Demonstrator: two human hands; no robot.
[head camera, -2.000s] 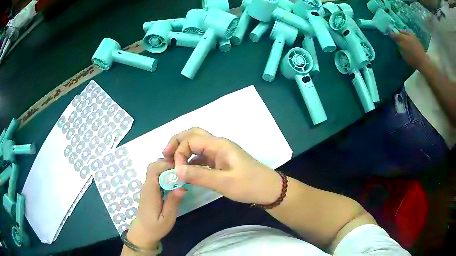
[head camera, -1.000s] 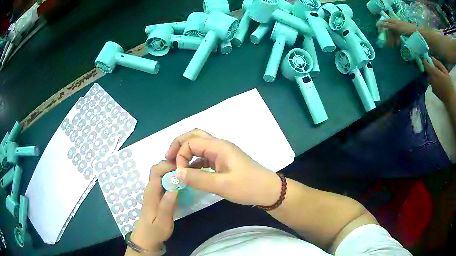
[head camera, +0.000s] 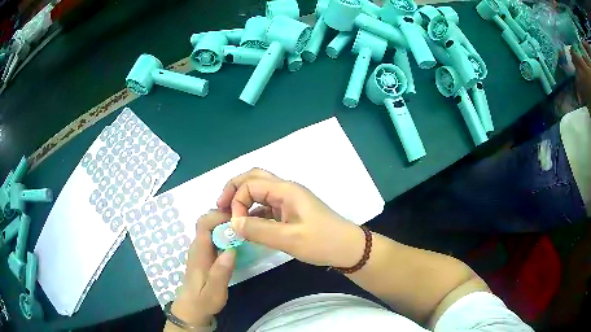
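Note:
My left hand (head camera: 206, 269) is closed around a teal handheld fan (head camera: 225, 236), its round end facing up between thumb and fingers. A small pale round sticker (head camera: 229, 232) sits on that end. My right hand (head camera: 275, 214) has thumb and index fingertip pinched at the sticker's edge; whether they grip it cannot be told. Most of the fan is hidden under my hands. The working label sheet (head camera: 311, 152) lies under my hands, with grey ring-like labels in rows at its left and bare white elsewhere.
A stack of label sheets (head camera: 68, 240) lies at the left. Teal fans (head camera: 405, 130) lie heaped along the far side and right, with more fans (head camera: 29, 194) at the left edge. Clear plastic (head camera: 541, 32) lies far right. Another person's jeans (head camera: 518, 175) show at the right.
The other person's hands have moved away from the fans at far right, and a fan they held now lies there. My hands stay at the fan end with only slight finger movement.

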